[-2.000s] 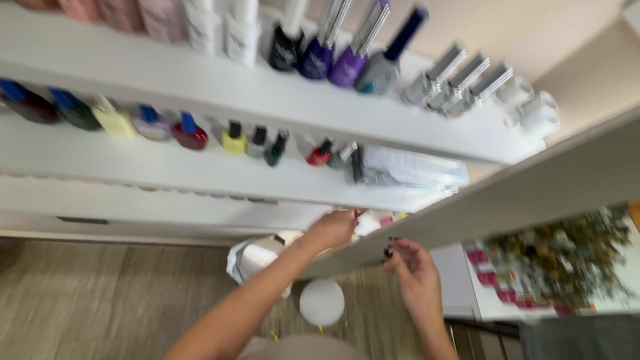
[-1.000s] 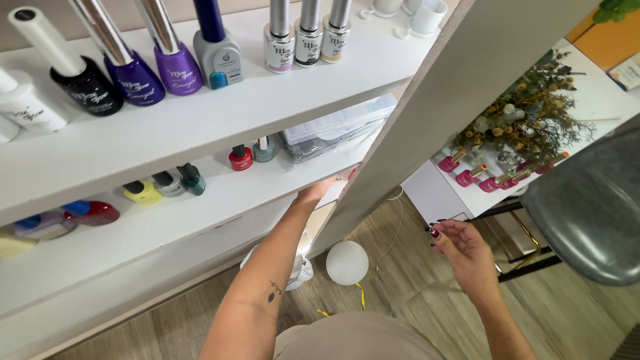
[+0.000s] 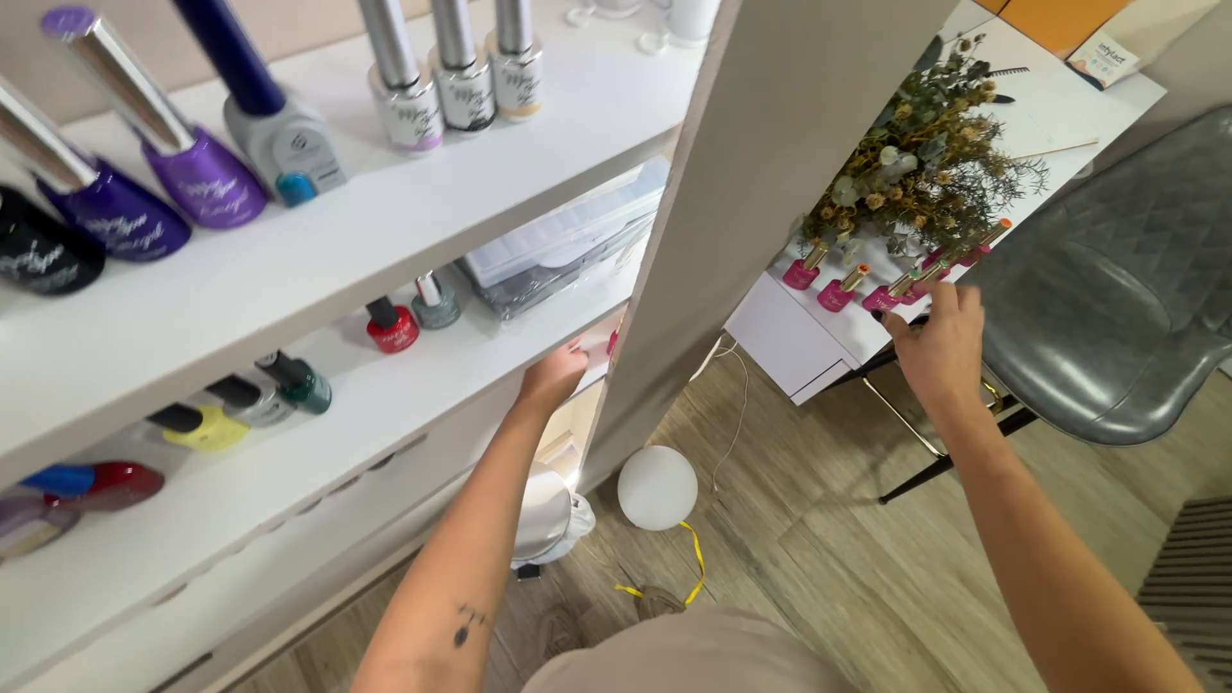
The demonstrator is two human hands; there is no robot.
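Observation:
My left hand [image 3: 555, 373] reaches to the lower wall shelf beside the upright panel; its fingers are partly hidden, so what it holds cannot be told. A pink bottle shows in part just right of it. My right hand [image 3: 938, 342] is at the white desk, its thumb and fingers around a pink nail polish bottle [image 3: 882, 297] or one beside it; whether it grips one is unclear. More pink bottles [image 3: 836, 294] with gold caps stand in a row there. On the middle shelf are a red polish bottle [image 3: 393, 325] and a grey-green one [image 3: 436, 300].
A beige upright panel [image 3: 717, 192] parts the shelves from the desk. Dried flowers [image 3: 895, 173] lie behind the pink bottles. A grey padded chair [image 3: 1107, 279] stands at the right. On the floor are a white balloon [image 3: 657, 487] with yellow ribbon and a lined bin [image 3: 544, 515].
My right hand has moved from in front of the desk to the row of pink bottles. My left hand remains by the panel. The view has shifted toward the desk.

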